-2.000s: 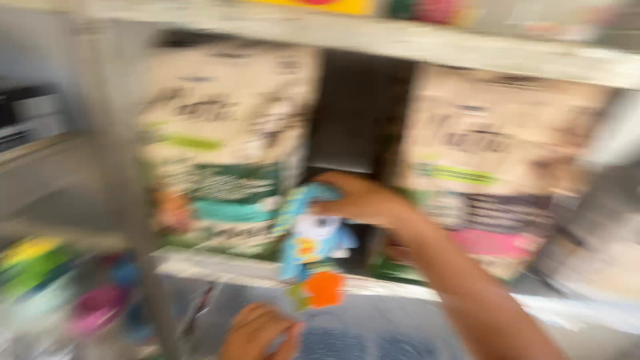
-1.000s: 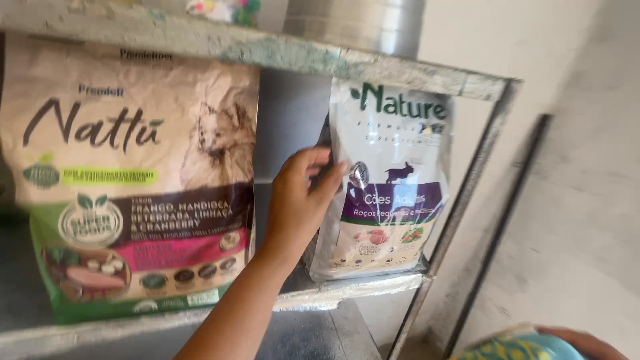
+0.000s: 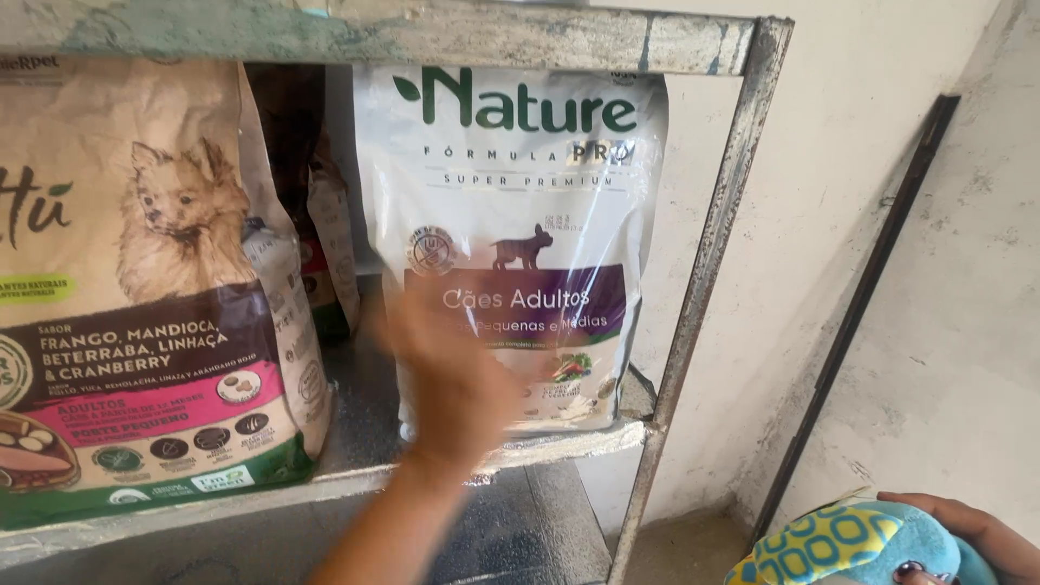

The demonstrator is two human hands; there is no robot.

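My left hand point(image 3: 463, 366), blurred by motion, is in front of the lower left part of a white and purple Nature dog food bag point(image 3: 520, 203). Its fingers look apart with nothing between them; whether they touch the bag is unclear. The bag stands upright on the metal shelf. At the lower right edge my right hand point(image 3: 959, 528), partly out of view, grips a light blue plush toy point(image 3: 922, 540) with a yellow and blue patterned part. Left of my left hand stands a beige dog food bag point(image 3: 187, 268) with a dog picture.
The worn metal shelf point(image 3: 561, 445) has an upper rail point(image 3: 487, 36) and a right post point(image 3: 699, 301). More bags point(image 3: 329, 236) stand deeper in, between the two front bags. A dark metal bar point(image 3: 853, 325) leans on the wall at right.
The plush toy, at the shelf in my right hand two seconds ago, is now at the lower right. My left hand has moved lower across the white bag's front. The view has swung right.
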